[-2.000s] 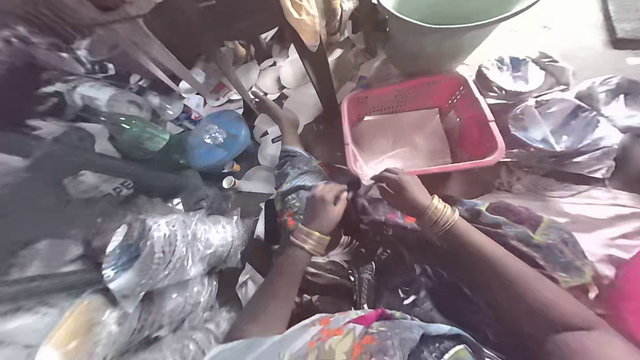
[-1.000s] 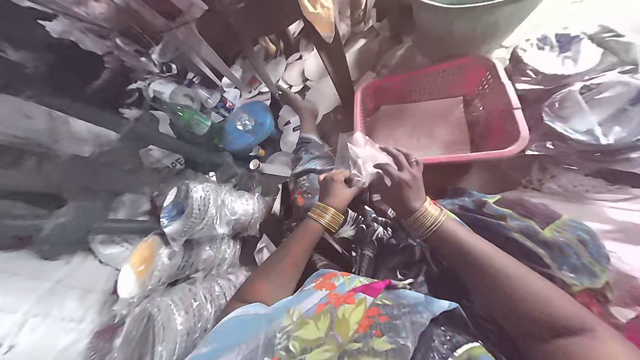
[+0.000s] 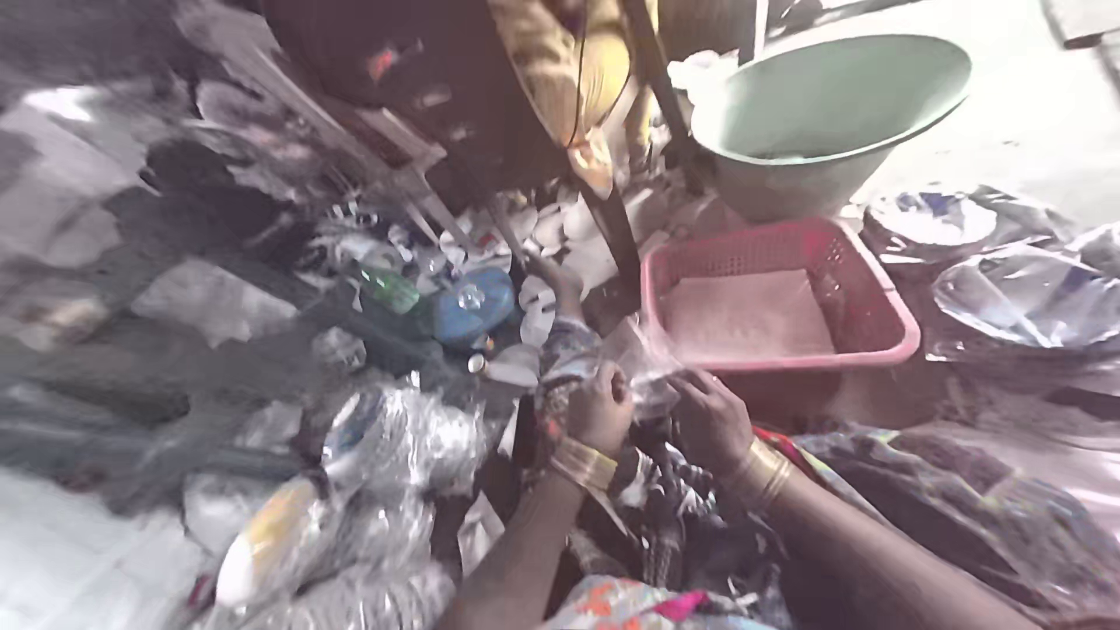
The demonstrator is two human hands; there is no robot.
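Note:
My left hand (image 3: pixel 602 411) is closed on a clear plastic bag (image 3: pixel 646 363), with gold bangles at the wrist. Opposite it, my right hand (image 3: pixel 710 420) grips the bag's other side with bent fingers. Just beyond both hands stands a pink plastic basket (image 3: pixel 875 357), in which a flat, pale sheet (image 3: pixel 748 315) lies. What the bag contains, if anything, cannot be made out.
A large green tub (image 3: pixel 787 179) stands behind the basket. Plastic-wrapped stacks (image 3: pixel 407 433) lie at left, and wrapped round items (image 3: pixel 1032 293) at right. A blue round object (image 3: pixel 473 304) and a green bottle (image 3: pixel 389 289) lie beyond my left hand. Dark cloth covers my lap.
Two seconds ago my hands were low over my lap; they then rose with the clear bag between them. The view has shifted, showing more of the tub and a yellow cloth.

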